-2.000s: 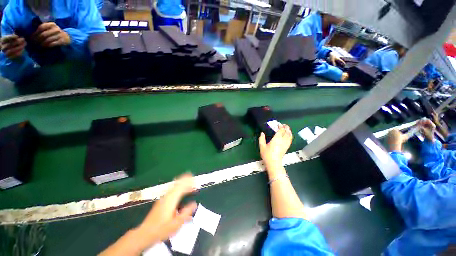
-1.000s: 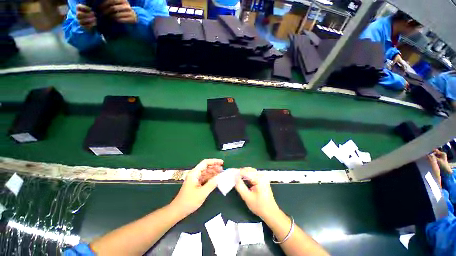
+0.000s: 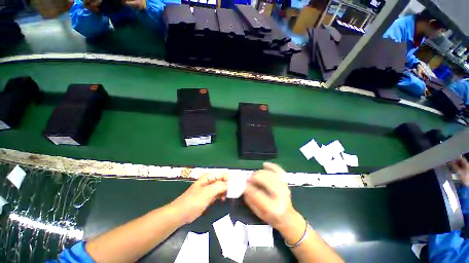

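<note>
A small white label sheet [image 3: 236, 186] is held over the bench at the conveyor rail. My left hand [image 3: 206, 192] pinches its left side. My right hand [image 3: 268, 194] is at its right side, slightly blurred; whether its fingertips grip the sheet is unclear. A black retail box [image 3: 256, 132] lies on the green belt just beyond my hands, with no white label visible on its near end. Another black box [image 3: 196, 120] to its left has a white end label. White paper pieces [image 3: 234, 239] lie on the bench below my hands.
Two more boxes lie on the belt [image 3: 149, 138] at left. Loose white slips [image 3: 329, 155] lie on it at right. A slanted grey post [image 3: 427, 159] and a large black carton [image 3: 416, 200] stand at right. Black sleeves [image 3: 221, 38] are heaped beyond. People in blue sit across and at right.
Since two seconds ago, my right hand has come back from the belt box and my left hand has joined it at the white sheet. In the last second, the boxes and belt slips have shifted left.
</note>
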